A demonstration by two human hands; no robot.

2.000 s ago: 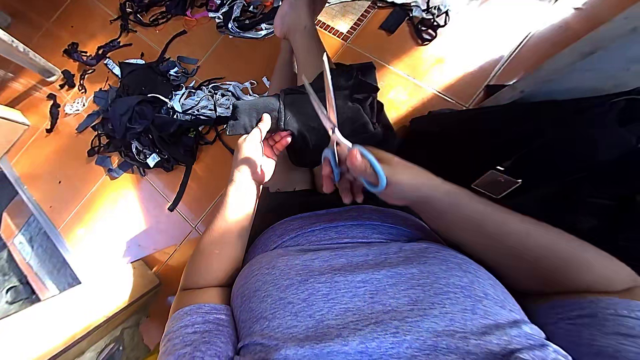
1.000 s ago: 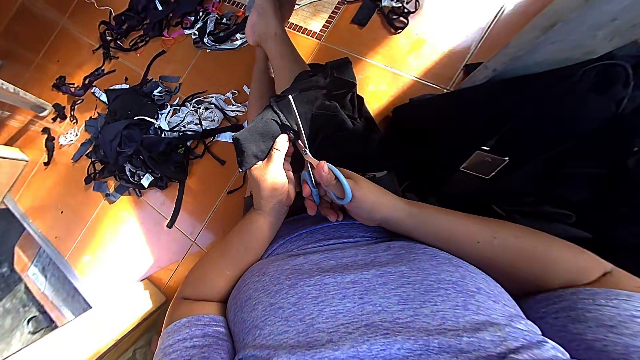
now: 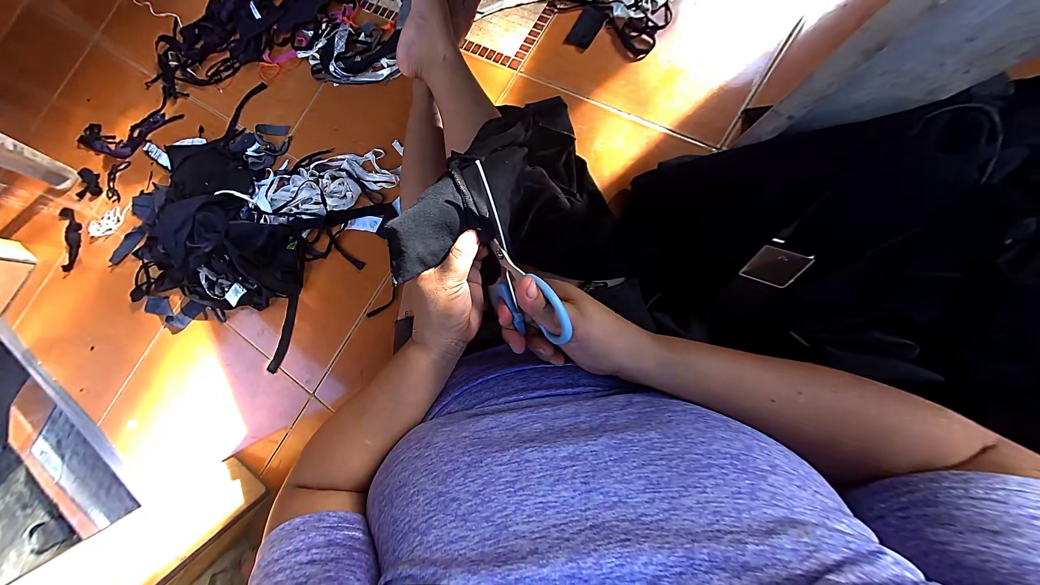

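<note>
Black fabric [image 3: 540, 191] lies over my lap, with a flap [image 3: 426, 231] folded out at its left beside a seam. My left hand [image 3: 451, 296] pinches the fabric near that seam, thumb on top. My right hand [image 3: 561, 321] holds scissors with light blue handles [image 3: 558, 313], thumb in one loop and fingers about the other. Their blades point up along the seam, close together; one blade lies on top of the cloth, and the lower part of the other is partly hidden.
Black and white fabric scraps [image 3: 219, 219] are heaped on the orange tile floor [image 3: 89, 325] at left, with more scraps [image 3: 236, 36] behind. Dark cloth [image 3: 877, 309] fills the right side, bearing a square tag [image 3: 777, 266]. A wooden edge [image 3: 219, 520] is at lower left.
Two seconds ago the scissors were spread wide above the cloth; now their blades are nearly together at the seam. My left hand holds the fabric closer to them.
</note>
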